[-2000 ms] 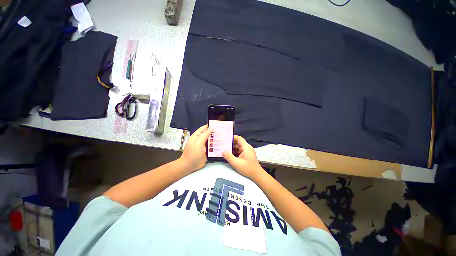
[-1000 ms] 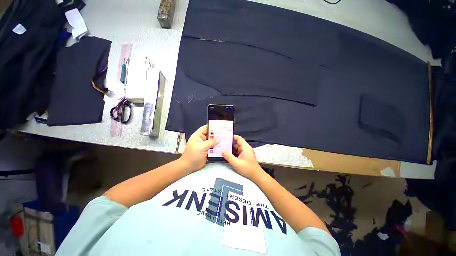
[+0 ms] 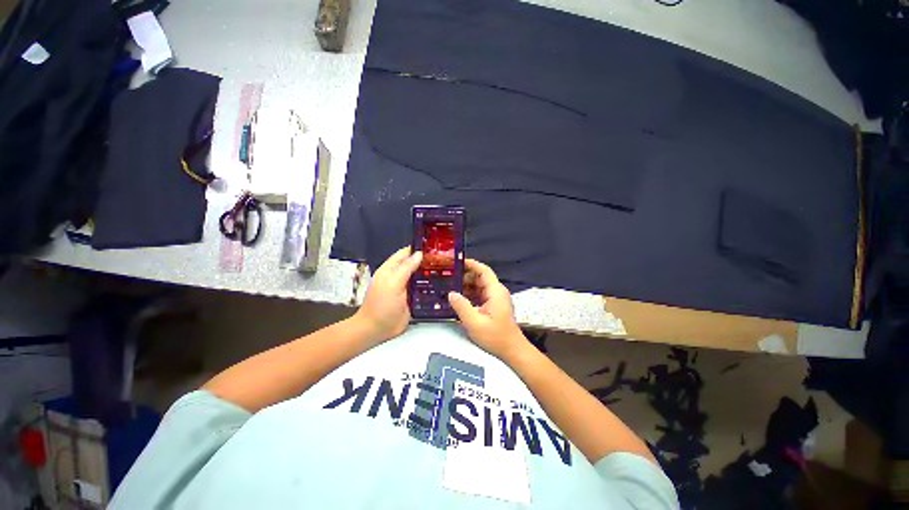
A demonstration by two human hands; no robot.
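A smartphone [image 3: 439, 249] is upright in front of my chest, over the near edge of the table. Its screen is dark with a red picture in the upper half. My left hand [image 3: 389, 291] holds its left side, thumb at the screen's edge. My right hand [image 3: 488, 307] holds its lower right side, thumb over the lower screen. A large dark cloth [image 3: 598, 159] lies behind the phone, with curved edge lines and a small dark folded panel [image 3: 762, 234] at its right.
Scissors [image 3: 241, 220] lie left of a pale tray [image 3: 314, 214]. A separate dark panel [image 3: 150, 164] and a dark garment pile [image 3: 45, 120] are at the left. A mottled block [image 3: 332, 25] stands at the back. A wooden strip [image 3: 857, 229] crosses the cloth's right end. Black offcuts [image 3: 678, 418] litter the floor.
The phone screen has changed from a pale pink list to a dark page with a red picture. My left thumb has moved back to the phone's edge. The table view has shifted slightly left.
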